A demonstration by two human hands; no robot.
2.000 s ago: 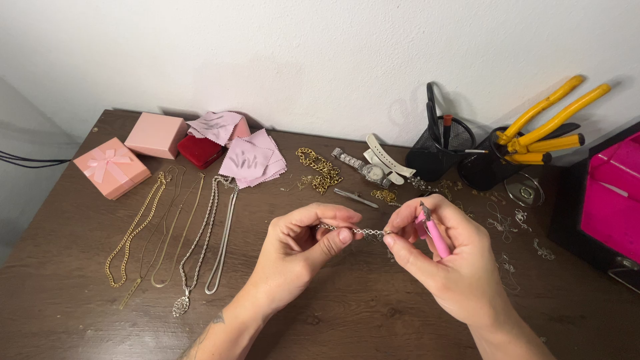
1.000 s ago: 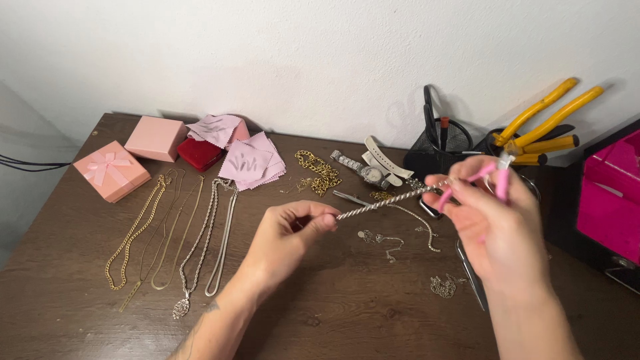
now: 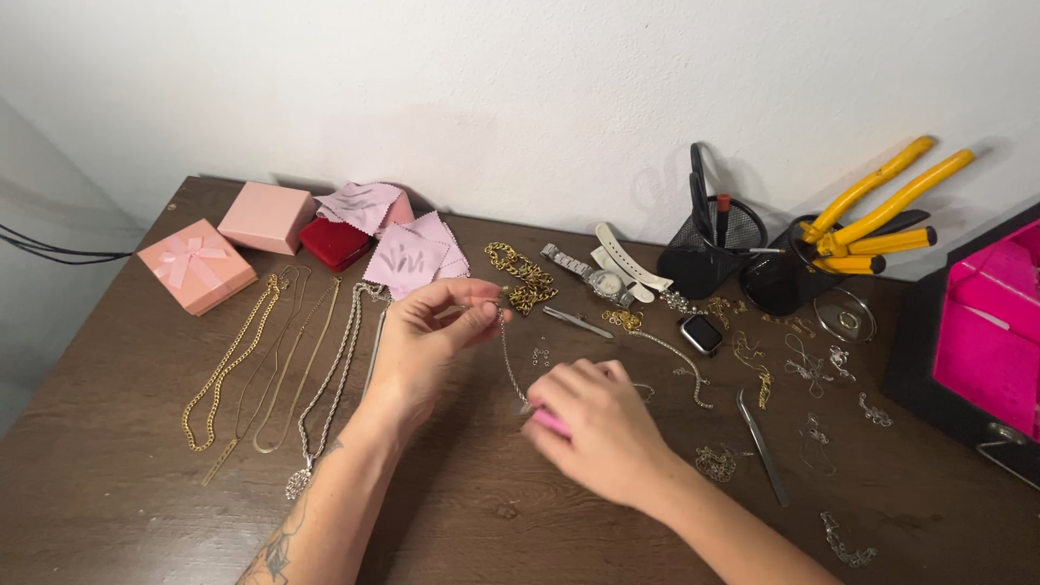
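Between thumb and fingertips my left hand [image 3: 443, 345] pinches one end of a thin silver-coloured chain [image 3: 509, 361], which hangs in a curve toward my right hand [image 3: 597, 431]. My right hand is closed around pink-handled pliers [image 3: 552, 422], mostly hidden by the fingers; their metal tip is blurred near the chain's lower end. Whether the tip grips the chain I cannot tell. Small loose rings [image 3: 540, 356] lie on the table between the hands. Behind them are tweezers [image 3: 578, 322] and a thick gold-coloured chain [image 3: 524, 280]. A silver rope chain with pendant [image 3: 298, 483] lies left of my left forearm.
Pink gift boxes [image 3: 197, 266], a red velvet box [image 3: 335, 244] and polishing cloths [image 3: 410, 253] sit back left. Watches [image 3: 608, 284], a smartwatch [image 3: 700, 334], mesh holders [image 3: 708, 252] with yellow-handled tools [image 3: 881, 203], tangled chains and a black case with pink lining [image 3: 987, 341] occupy the right.
My right hand has come down and left with the pink pliers, uncovering the smartwatch and tweezers. The chain between my hands, drawn straight one second ago, now hangs in a curve.
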